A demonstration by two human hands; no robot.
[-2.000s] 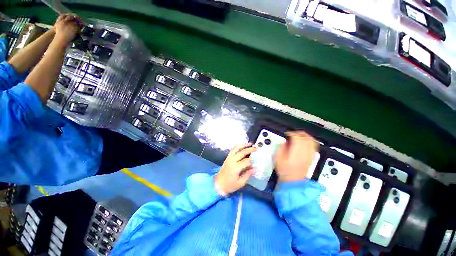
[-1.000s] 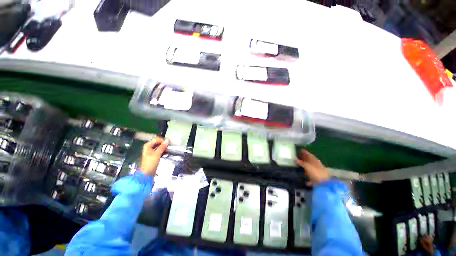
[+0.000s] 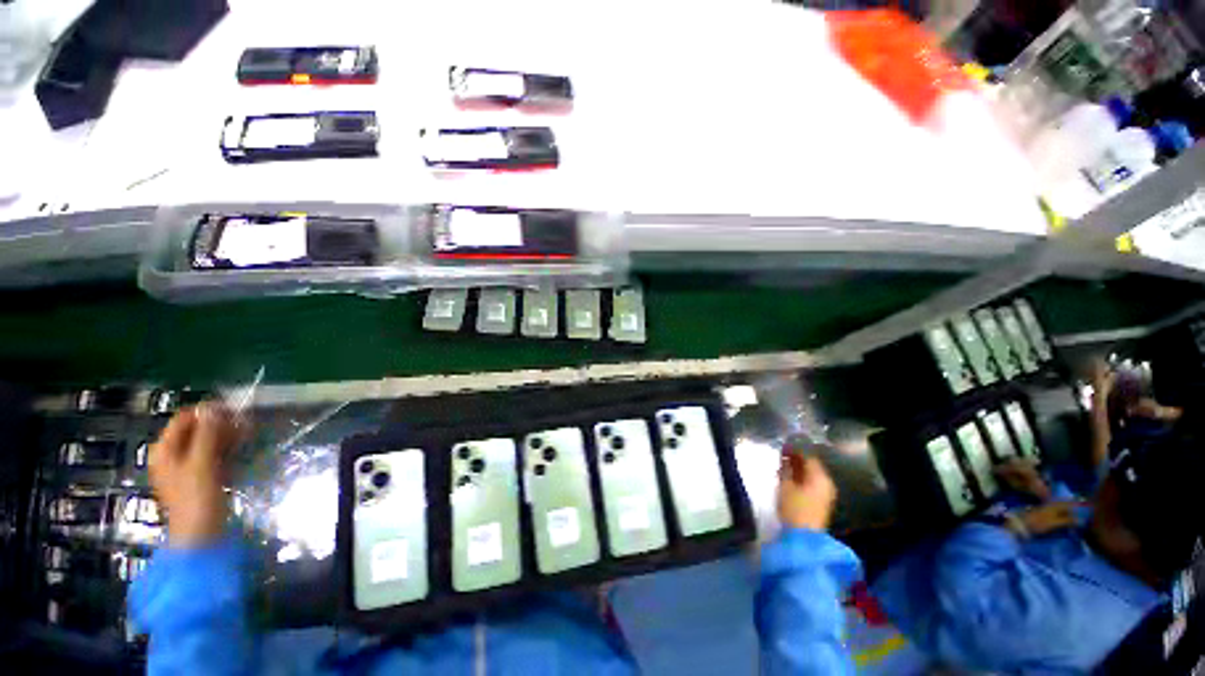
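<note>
A black foam tray (image 3: 443,429) lies in front of me with a row of several phones, such as a pale green one (image 3: 486,515). Their dark camera circles are at the far end and white square labels at the near end. My left hand (image 3: 196,469) is raised left of the tray, blurred, with a thin bright streak by its fingertips; whether it holds clear film cannot be told. My right hand (image 3: 803,491) is just beyond the tray's right end, its fingers bent and partly hidden. I cannot tell if it holds anything.
More phones (image 3: 538,313) lie beyond the tray, below the white shelf (image 3: 687,145). The shelf's near edge carries a clear tray (image 3: 397,271) of black devices. Shiny film (image 3: 301,508) lies left of the phone tray. A person in blue (image 3: 1004,581) works at phone trays on the right.
The view has swung right. The two hands no longer reach to the far tray's ends; that row now lies farther off under the shelf. The hands are now either side of the near tray.
</note>
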